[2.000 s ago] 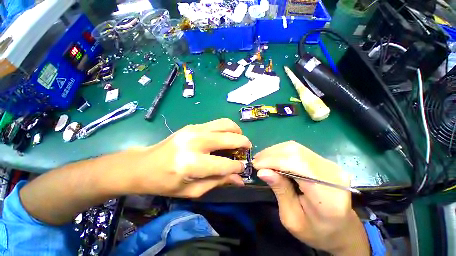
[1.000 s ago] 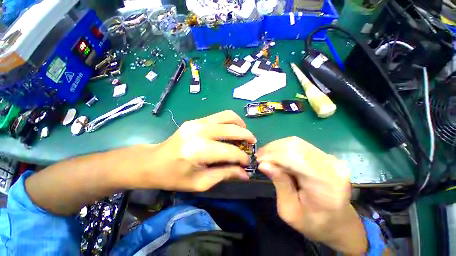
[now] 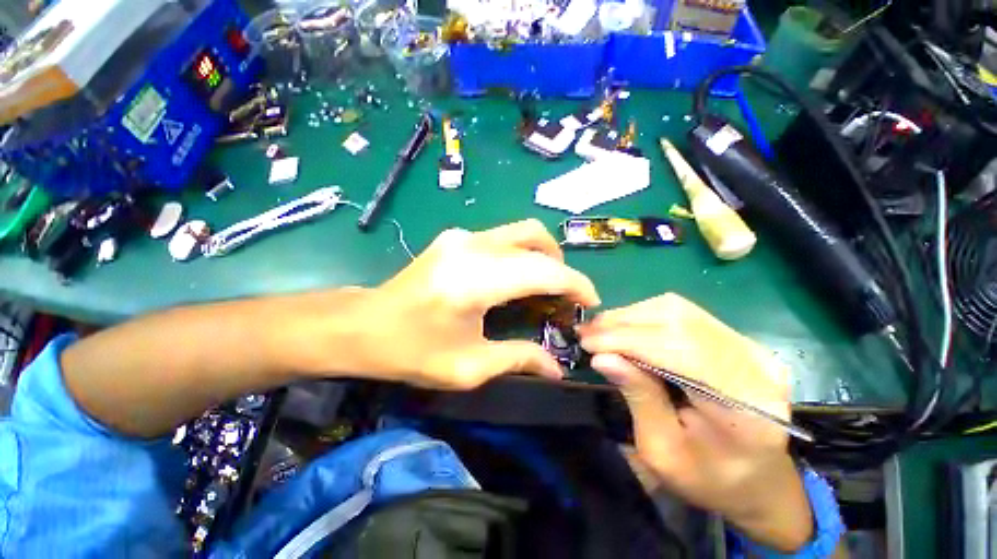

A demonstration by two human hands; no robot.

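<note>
My left hand [image 3: 470, 306] holds a small device module [image 3: 562, 339] between thumb and fingers at the bench's front edge. The module is black with a bright metal rim and some amber inside. My right hand [image 3: 700, 404] holds thin silver tweezers [image 3: 716, 395] like a pencil. Its fingertips meet the module's right side and hide the tweezer tips. What the tips touch cannot be seen.
On the green bench lie a spare module [image 3: 621, 230], white scrap [image 3: 593, 183], black pen [image 3: 396, 171], coiled white cable [image 3: 273, 222], wooden-handled tool [image 3: 708, 204] and thick black handle [image 3: 798, 229] with cable. Blue bins [image 3: 530, 69] stand behind, a blue power unit [image 3: 164, 109] left, a parts tray [image 3: 222, 448] low left.
The left fingers have spread, showing more of the module. The tweezers' shaft, hidden a second ago, shows again. The bench has shifted right and up in the picture as the view moved.
</note>
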